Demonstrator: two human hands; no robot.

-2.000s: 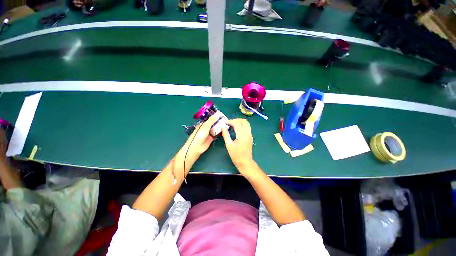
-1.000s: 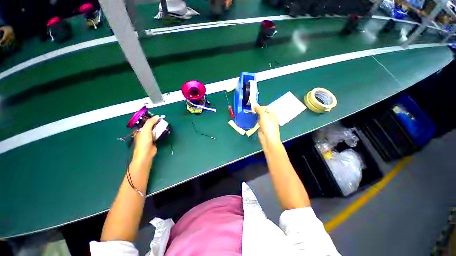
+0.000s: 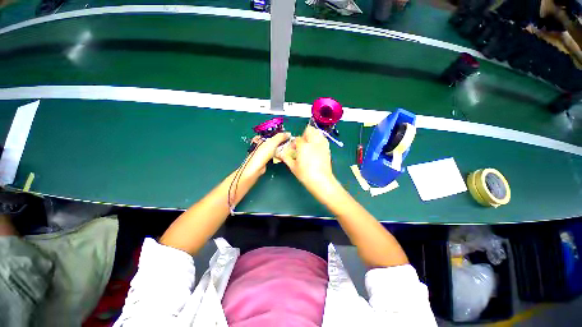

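Observation:
My left hand (image 3: 265,153) holds a wired unit (image 3: 269,127) with a shiny magenta end that points away from me. Thin dark leads hang from it over my left wrist. My right hand (image 3: 309,155) is closed in at the unit's near side, its fingers meeting my left fingers. A small cream piece shows under the fingertips, probably tape; the fingers cover most of it. A second unit (image 3: 327,112) stands upright just beyond my right hand, magenta cup up, a white lead beside it.
A blue tape dispenser (image 3: 385,150), a red-handled tool (image 3: 360,155), a white sheet (image 3: 438,179) and spare tape rolls (image 3: 489,187) lie to the right. A grey post (image 3: 279,57) rises ahead. Another person's clothing (image 3: 70,268) shows at lower left. Dark bins hold plastic bags (image 3: 472,287) at lower right.
My right hand has left the tape dispenser and come back to the unit in my left hand. The view has turned back to the left.

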